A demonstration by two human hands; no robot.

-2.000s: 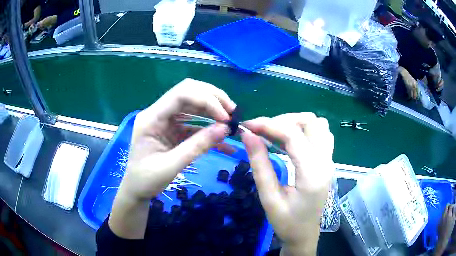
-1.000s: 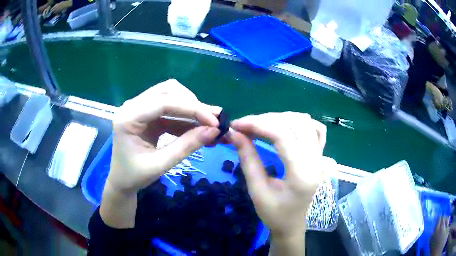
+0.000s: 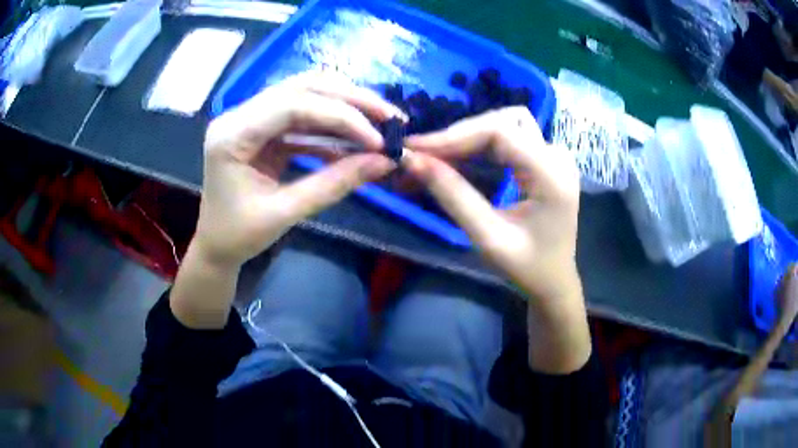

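Note:
My left hand [image 3: 271, 166] grips a small black housing [image 3: 394, 137] between thumb and fingertips, at the middle of the view. A thin white lead [image 3: 311, 142] runs from the housing back under my left fingers. My right hand [image 3: 507, 188] pinches a tiny pale piece at the housing's right side; it looks like the end of a lead, mostly hidden by the fingertips. Behind the hands lies the blue work tray [image 3: 535, 74], with a pile of white leads [image 3: 359, 48] at its back left and black housings [image 3: 490, 85] to the right, partly hidden by my hands.
Right of the tray are a clear box of leads [image 3: 591, 131] and tilted clear boxes [image 3: 691, 188]. A flat white-filled box [image 3: 194, 72] and a clear bin [image 3: 121, 42] are on the left. An assembly [image 3: 591, 44] lies on the green belt [image 3: 542, 26]. Another person's arm [image 3: 770, 350] is at right.
The view has tilted down, so the tray and boxes appear higher and my lap shows. Both hands still hold the black housing between them.

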